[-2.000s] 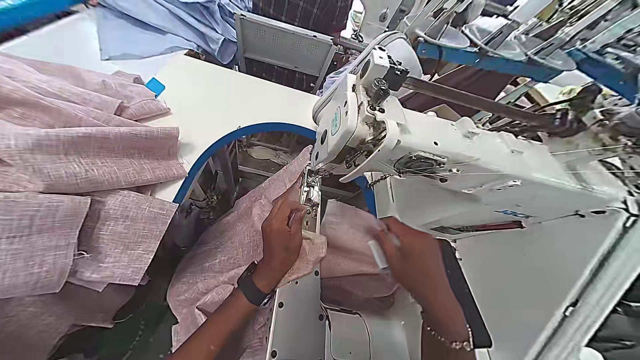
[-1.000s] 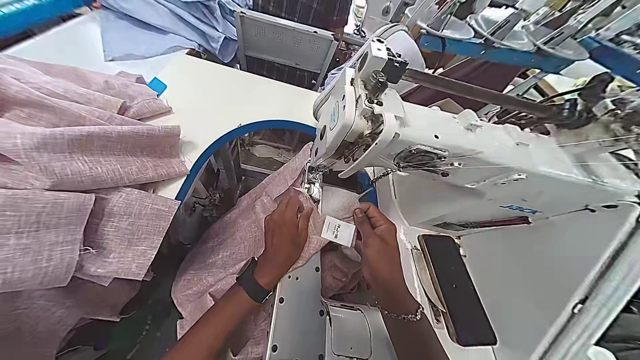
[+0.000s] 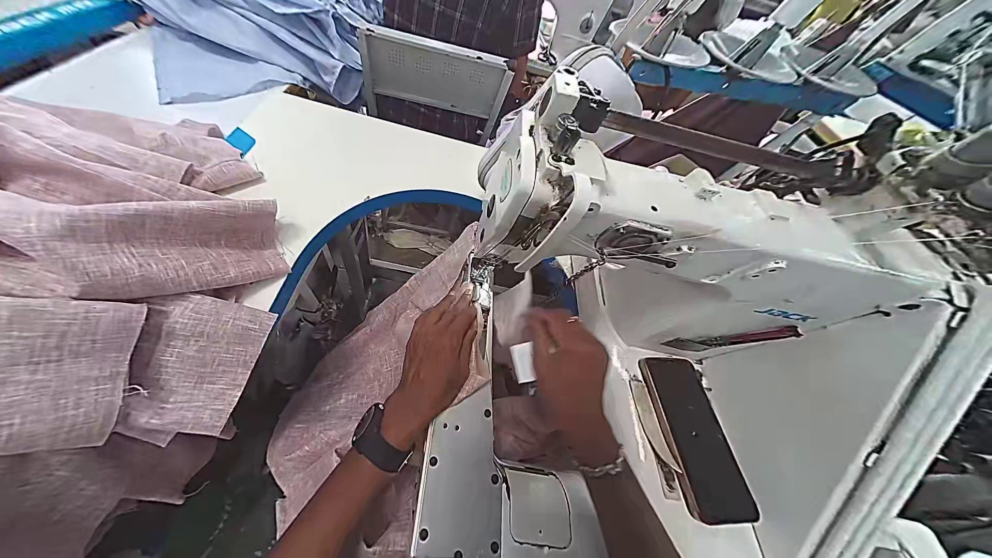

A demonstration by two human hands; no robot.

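Observation:
A white Jack sewing machine stands over a narrow metal arm bed. Pink woven fabric runs up to the presser foot and hangs on both sides of the bed. My left hand, with a dark watch on its wrist, lies flat on the fabric just below the foot, fingers toward it. My right hand, a bracelet on its wrist, is slightly blurred right of the bed and holds a small white label at its fingertips. The needle tip cannot be made out.
More pink fabric pieces lie stacked on the white table at left. A blue table edge curves round the machine. A phone rests on the machine base at right. Blue cloth and a person are at the back.
The label, held out flat beside the foot one second ago, is now lower against my right fingers. My right hand has turned. My left hand stays on the fabric by the foot.

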